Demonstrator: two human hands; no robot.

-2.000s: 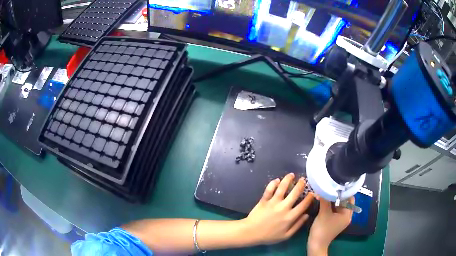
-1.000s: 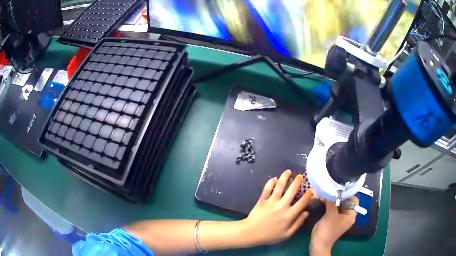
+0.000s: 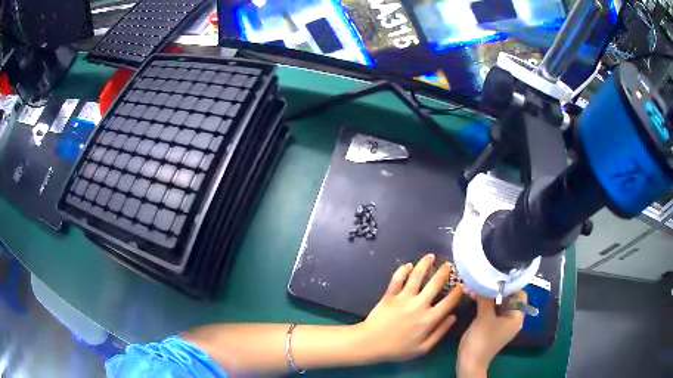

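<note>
A cluster of small dark-and-silver components (image 3: 446, 277) lies on the black work mat (image 3: 332, 255) beside the ring light (image 3: 472, 262). My left hand (image 3: 413, 314) is flat with spread fingers, its fingertips at the cluster; whether it grips any part cannot be told. My right hand (image 3: 490, 328) is bent just below the ring light and holds a slim hand tool (image 3: 525, 306), whose pale end sticks out to the right. The tool's other end and the right fingertips are hidden. A loose pile of small components (image 3: 363, 222) lies on the mat left of the microscope.
A tall stack of black blister trays (image 3: 155, 148) stands at the left. The video microscope (image 3: 546, 218) overhangs the mat's right side. A silver-grey plate (image 3: 375, 149) lies at the mat's far edge, a blue pad (image 3: 537, 314) at its right. The monitor (image 3: 332, 33) stands behind.
The magnified picture on the monitor has changed from blurred streaks to sharper parts with lettering. My hands have shifted only slightly, and the tool's pale end has tilted a little.
</note>
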